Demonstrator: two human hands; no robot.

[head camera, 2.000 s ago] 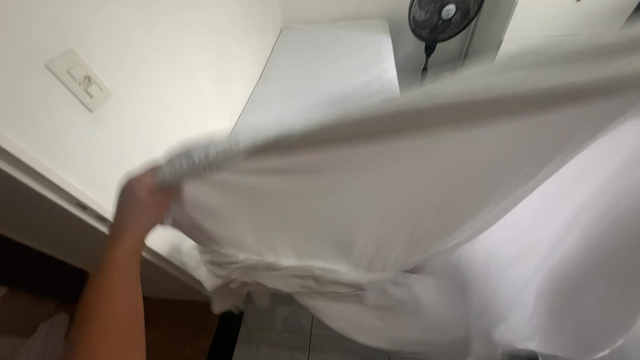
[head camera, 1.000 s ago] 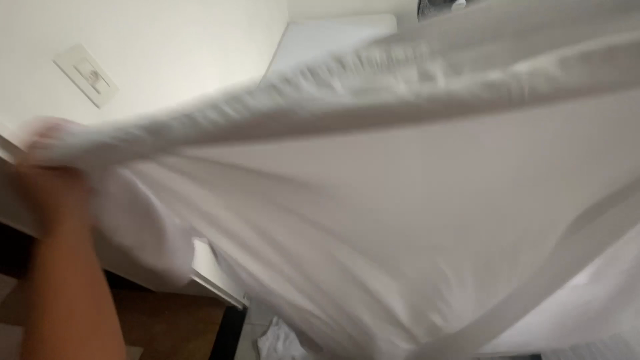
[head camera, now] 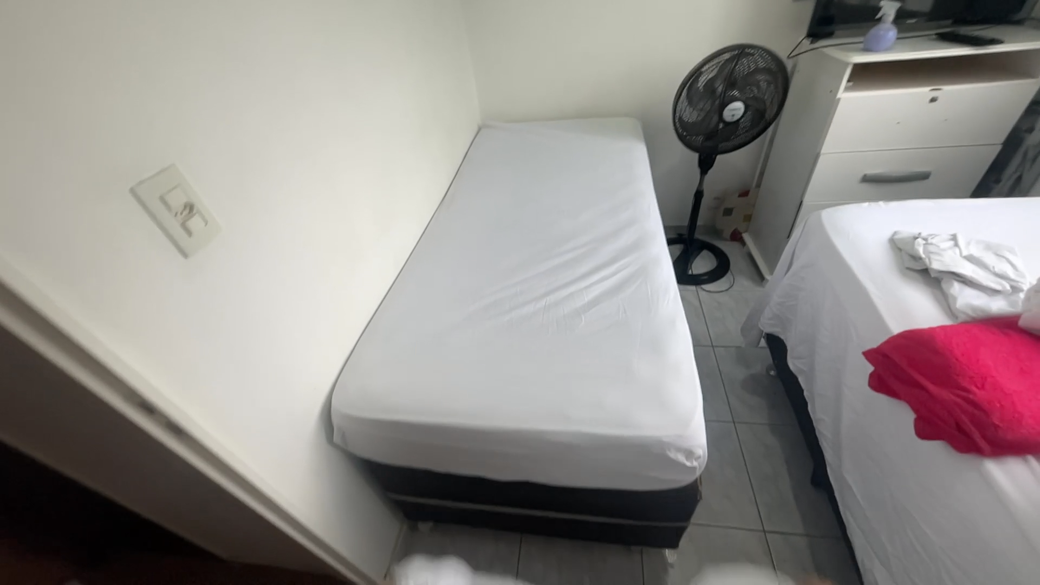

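Note:
Neither of my hands can be made out in the head view. At its bottom edge show two blurred bits of white cloth [head camera: 435,570], and what holds them is hidden below the frame. Beyond them, a single bed's mattress [head camera: 520,325] lies against the left wall under a white fitted sheet, with diagonal creases near its middle. The sheet wraps the near end and bunches at the near right corner. A dark bed base [head camera: 536,508] shows beneath. On the right, a second bed [head camera: 861,366] with a white sheet bears a red cloth [head camera: 967,386] and a crumpled white cloth [head camera: 963,264].
A black pedestal fan [head camera: 731,101] stands past the single bed's right side. Grey floor tiles [head camera: 727,390] run between the beds. A white chest of drawers [head camera: 902,134] at the back right holds a spray bottle [head camera: 881,28]. A switch plate [head camera: 175,211] is on the left wall.
The large white cloth stretched across the view has dropped out of sight, apart from bits at the bottom edge. My left hand, earlier gripping its edge, has left the view. Both beds now show.

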